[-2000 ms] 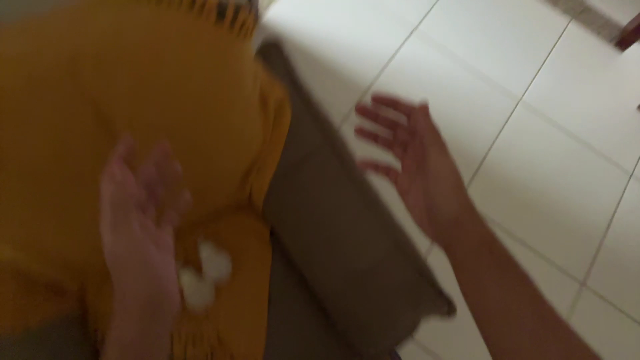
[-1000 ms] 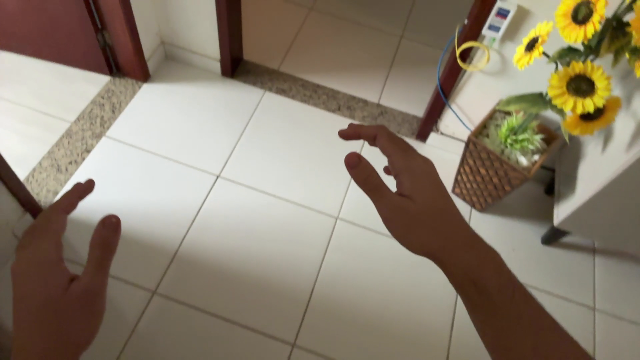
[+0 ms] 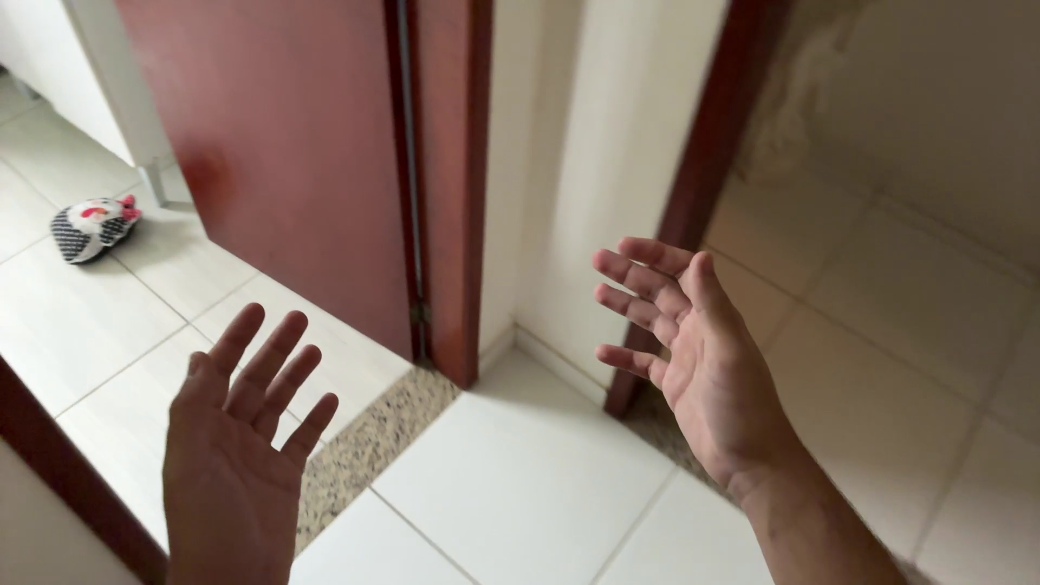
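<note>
My left hand (image 3: 240, 447) is raised at the lower left, palm up, fingers apart and holding nothing. Behind its fingers lie pale floor tiles and a speckled granite threshold (image 3: 382, 439). At the right, my right hand (image 3: 691, 349) is held with its palm turned toward the left and its fingers spread, touching nothing. It appears in front of a dark red wooden door frame (image 3: 699, 195) and the tiled floor of a dim room.
An open dark red door (image 3: 292, 162) stands at the upper left, by its frame (image 3: 451, 187). A hen-shaped fabric doorstop (image 3: 93, 227) lies on the far tiles, near a white piece of furniture (image 3: 73, 73). A pale wall corner (image 3: 520, 203) separates two doorways.
The view has swung from a yellow cloth, past sunflowers in a basket planter, to two doorways. My left hand's fingers now show spread with the palm up. Both hands stay empty.
</note>
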